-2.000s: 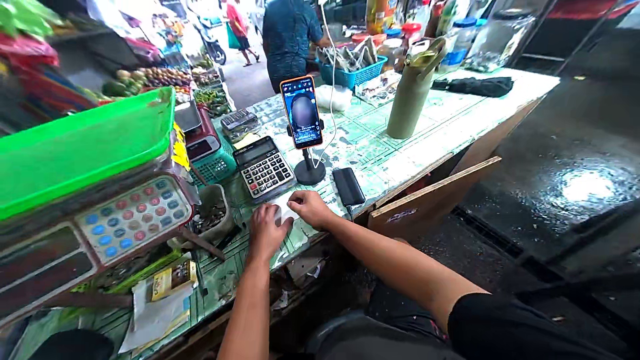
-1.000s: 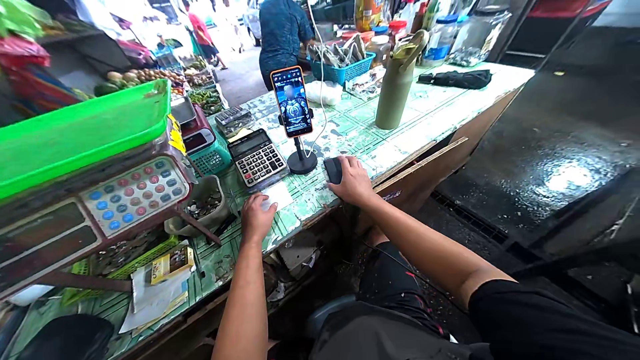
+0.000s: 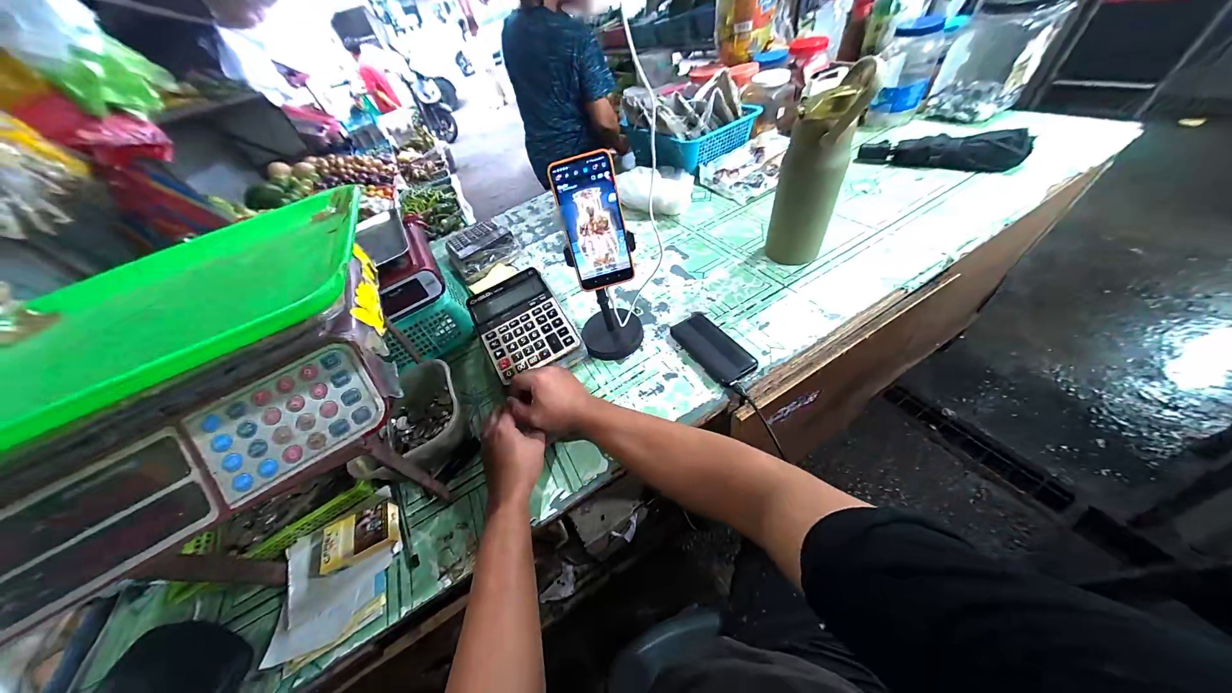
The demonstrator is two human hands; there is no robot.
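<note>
My left hand (image 3: 513, 452) and my right hand (image 3: 551, 402) meet at the near edge of a desk calculator (image 3: 525, 327), fingers bent toward each other. Whether anything is between them cannot be made out. Behind the calculator's right side, a lit phone (image 3: 592, 219) in an orange case stands upright on a round black stand (image 3: 613, 337). A black power bank or similar device (image 3: 714, 348), with a cable plugged into its near end, lies to the right of my hands. Left of them is a plastic container of coins (image 3: 423, 419).
A weighing scale (image 3: 289, 423) with a green tray (image 3: 192, 298) takes up the left side. An olive bottle (image 3: 813, 192) and folded black umbrella (image 3: 948, 151) stand and lie farther right. Beyond the counter is a person (image 3: 553, 87) near a blue basket (image 3: 707, 140).
My right hand has left the black device, where it was one second ago, and moved left to my left hand. The phone's screen picture has changed.
</note>
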